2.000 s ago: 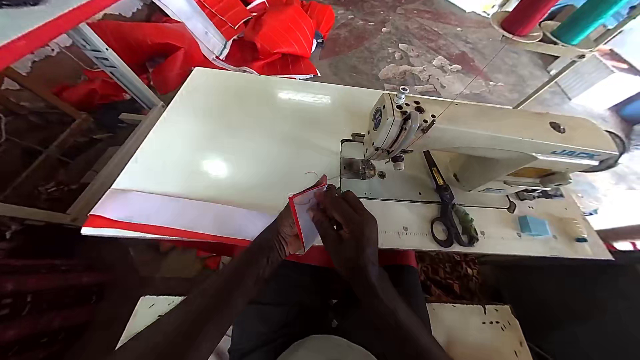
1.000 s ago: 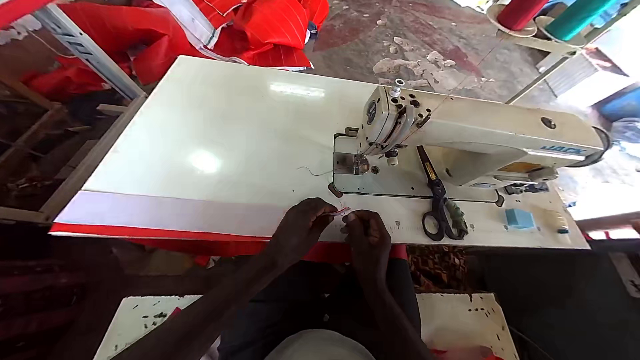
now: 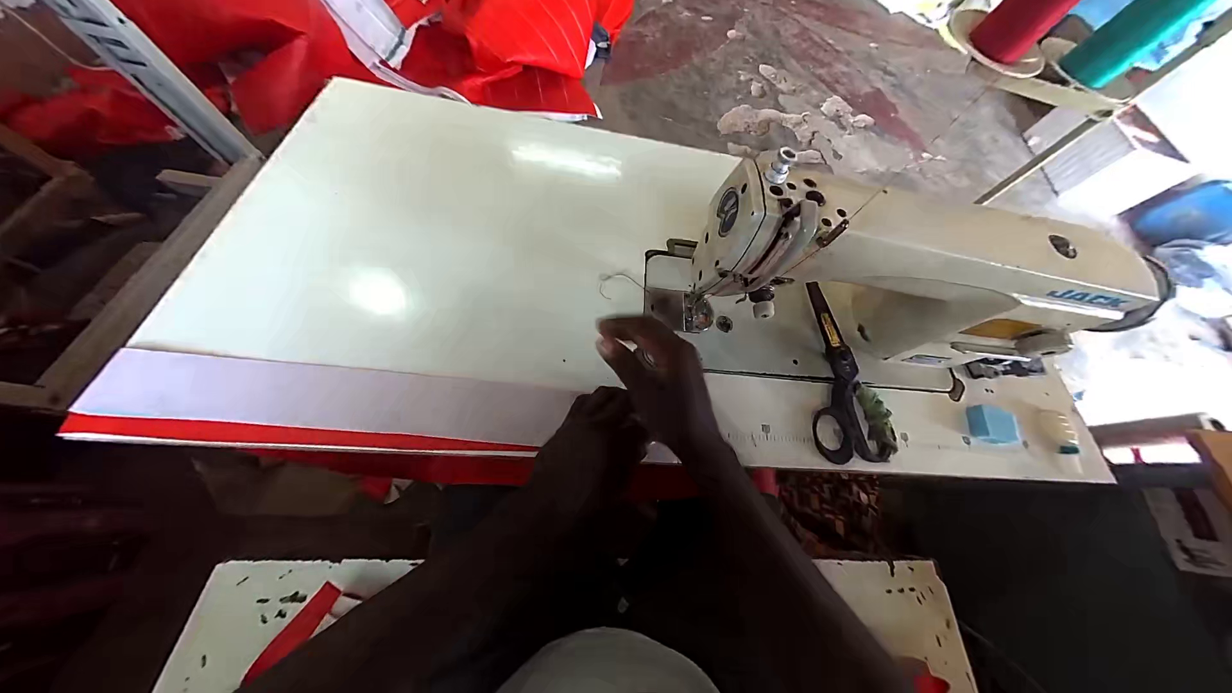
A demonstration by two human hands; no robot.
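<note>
Before me stands a Jack sewing machine (image 3: 962, 250) on a white table (image 3: 433, 221). My left hand (image 3: 606, 428) lies at the table's front edge, on or beside the end of a white fabric strip with red edging (image 3: 318, 395); its fingertips are partly hidden and what it grips is unclear. My right hand (image 3: 664, 375) is raised just above it, left of the presser foot (image 3: 698, 313), thumb and forefinger curled close together and blurred; no item shows between them. A loose thread (image 3: 621, 281) trails left from the needle area.
Black-handled scissors (image 3: 842, 404) lie right of the needle plate, with a light blue block (image 3: 991, 423) and a small bottle (image 3: 1059, 431) farther right. Red fabric (image 3: 520, 48) is heaped behind the table. Red (image 3: 1020, 29) and green (image 3: 1136, 38) thread cones stand at the upper right.
Two seconds ago both hands held a small red-edged white piece near the needle; it is no longer plainly visible. Since one second ago, my right hand has risen toward the needle plate.
</note>
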